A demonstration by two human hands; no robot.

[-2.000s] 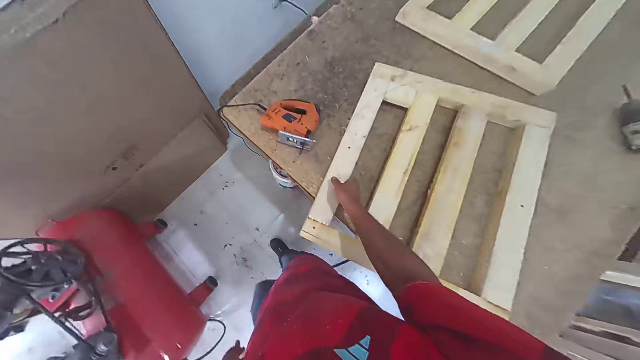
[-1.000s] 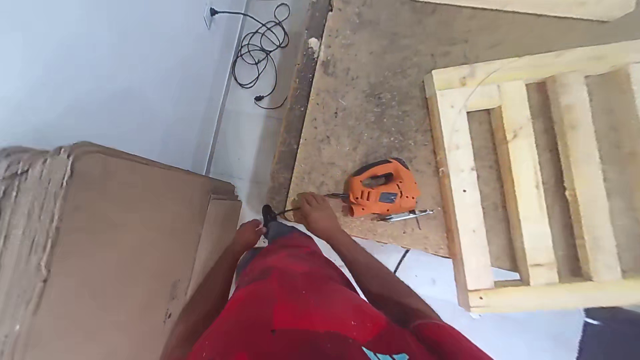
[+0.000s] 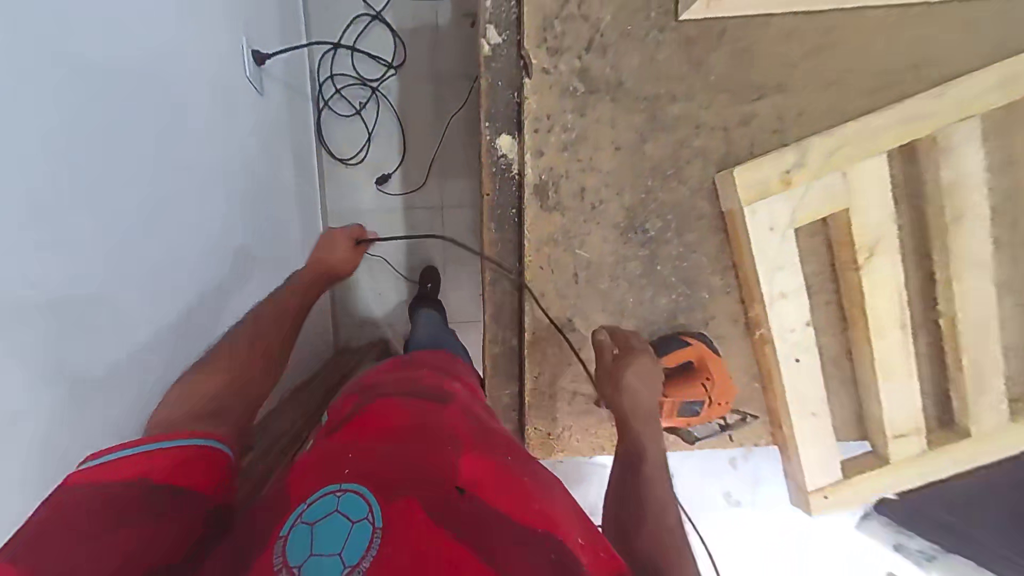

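Observation:
My left hand (image 3: 340, 253), out over the floor by the wall, is closed around a thin black power cord (image 3: 432, 237). The cord runs taut across the table edge to my right hand (image 3: 628, 370), which grips it too. Just beyond my right hand an orange jigsaw (image 3: 700, 382) lies on the wooden tabletop, its metal base toward the near edge; the hand partly hides it. To the right, a slatted frame of pale wood (image 3: 768, 320) rests on the table, with its near corner out past the edge.
A coiled black extension cord (image 3: 360, 88) lies on the tiled floor, plugged into a wall outlet (image 3: 252, 66). The worn table edge (image 3: 502, 200) runs beside my leg. Another pale wooden frame (image 3: 768, 6) shows at the top. A dark cloth-like thing (image 3: 960, 512) lies lower right.
My hands were close together near the jigsaw one second ago; now they are wide apart, the left one farther forward and left with the cord stretched between them. The view has swung toward the wall.

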